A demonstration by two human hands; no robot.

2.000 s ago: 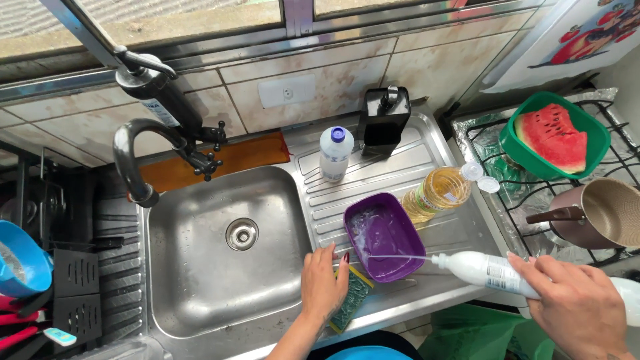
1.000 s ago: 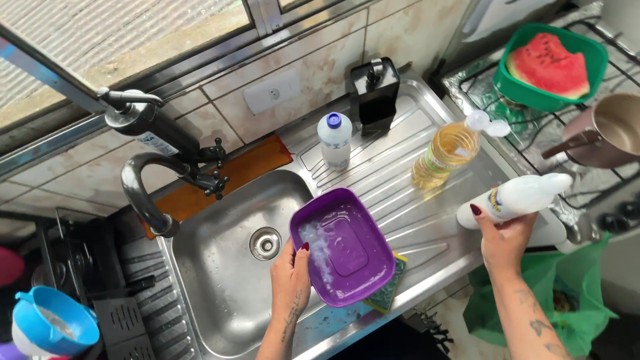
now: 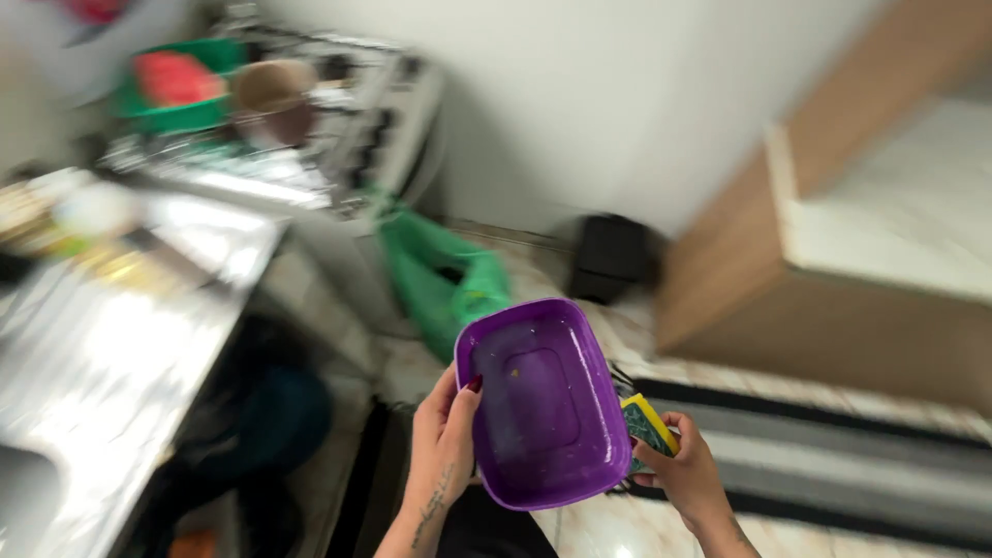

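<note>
A purple plastic container (image 3: 542, 403) with a wet inside is gripped at its left rim by my left hand (image 3: 446, 434), the thumb over the edge. A small yellowish speck shows on its inner bottom. My right hand (image 3: 682, 465), beside the container's right wall, holds a yellow and green scouring sponge (image 3: 649, 426) between thumb and fingers. Both hands are above the floor, to the right of the steel sink counter (image 3: 101, 364).
On the stove (image 3: 349, 116) are a blurred green bowl (image 3: 182, 116) with watermelon and a brown pot (image 3: 275, 101). A green bag (image 3: 434, 271) hangs beside it. A black bin (image 3: 612, 256), a wooden cabinet (image 3: 728, 310) and a striped rug (image 3: 775, 457) lie beyond.
The view has swung far to the right, away from the sink. My right hand has let go of the white bottle and now holds the sponge. My left hand still holds the purple container.
</note>
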